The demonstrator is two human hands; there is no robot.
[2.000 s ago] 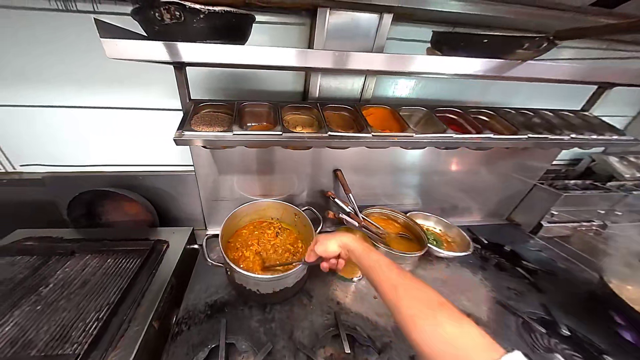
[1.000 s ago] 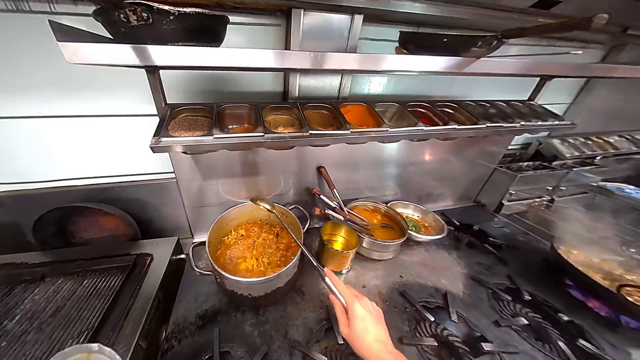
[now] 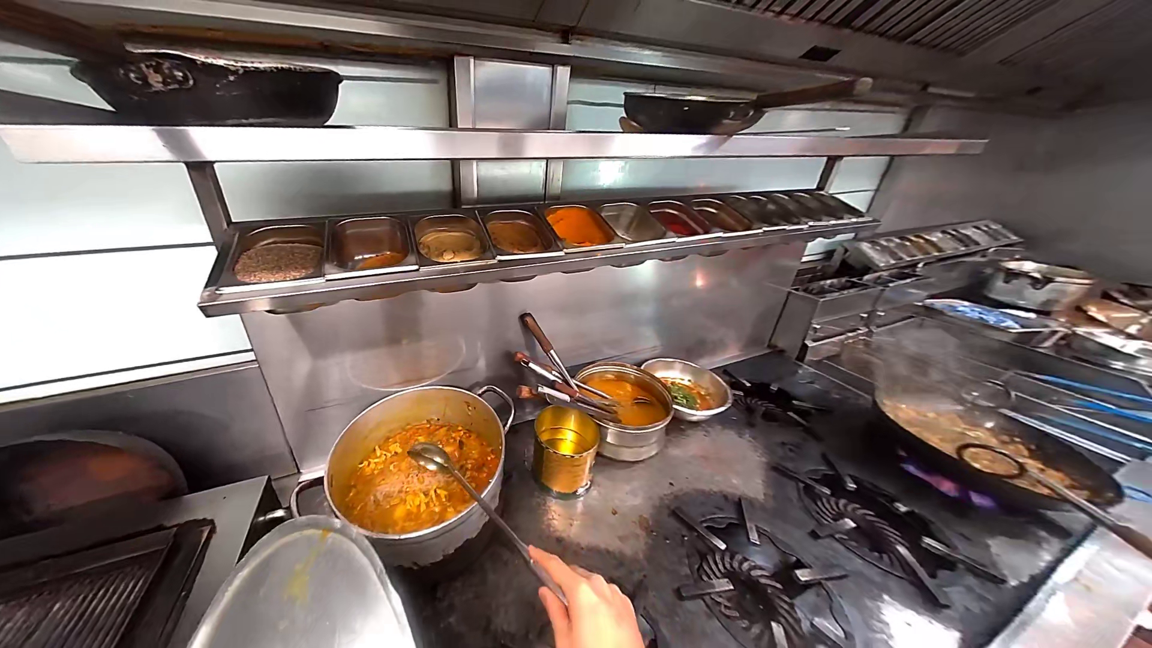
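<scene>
My right hand (image 3: 589, 601) comes up from the bottom edge, closed around the handle of a long metal serving spoon (image 3: 490, 513). The spoon's bowl is over the chunky orange stew (image 3: 414, 490) in a large two-handled metal pot (image 3: 355, 432). At the lower left, an oval metal lid or dish (image 3: 297, 589) with a yellow smear overlaps the pot's near side; whatever holds it is hidden, and my left hand is out of view. Right of the pot stands an open tin can (image 3: 565, 468) with yellow liquid. Beside it, a pot of orange sauce (image 3: 634, 441) holds several utensils.
A metal bowl of food (image 3: 688, 414) stands behind the gas burners (image 3: 756, 576). At right a steaming wok (image 3: 999, 486) sits over a flame, with a ladle in it. Spice trays (image 3: 450, 263) line a low shelf; pans rest on the upper shelf (image 3: 576, 144). A grill (image 3: 99, 585) is at left.
The spoon, earlier in the stew and then raised by the rim, is now over the stew. The oval metal piece has come up beside the pot. The view has shifted right.
</scene>
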